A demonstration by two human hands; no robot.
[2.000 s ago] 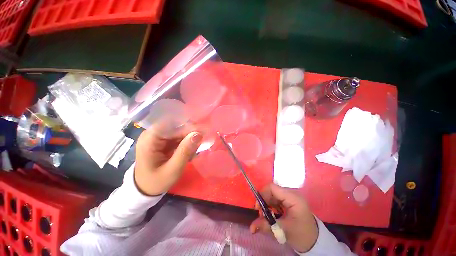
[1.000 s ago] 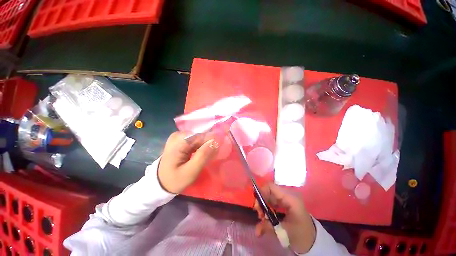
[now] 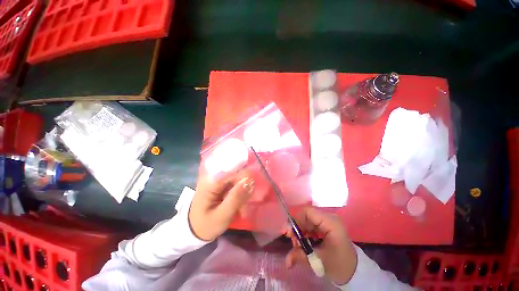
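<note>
A clear film sheet with round discs (image 3: 262, 133) lies over the left part of the red mat (image 3: 387, 227) and glares white. My left hand (image 3: 219, 207) pinches its lower left part between thumb and fingers. My right hand (image 3: 324, 244) holds the scissors (image 3: 287, 215) by the handle, long thin blades pointing up and left across the sheet. Whether the blades are open or touch the film I cannot tell. A disc strip (image 3: 326, 122) lies upright mid-mat, to the right of the sheet.
A clear bottle with a metal top (image 3: 373, 94) and crumpled white cloths (image 3: 415, 150) are on the mat's right. Loose discs (image 3: 416, 206) lie below them. Clear bags (image 3: 102, 145) lie left of the mat. Red trays (image 3: 102, 28) stand at the upper left and along the lower corners.
The film sheet has come down from its raised, tilted position and lies flatter. My left hand has moved right and lower, nearer the scissors. My right hand has barely moved.
</note>
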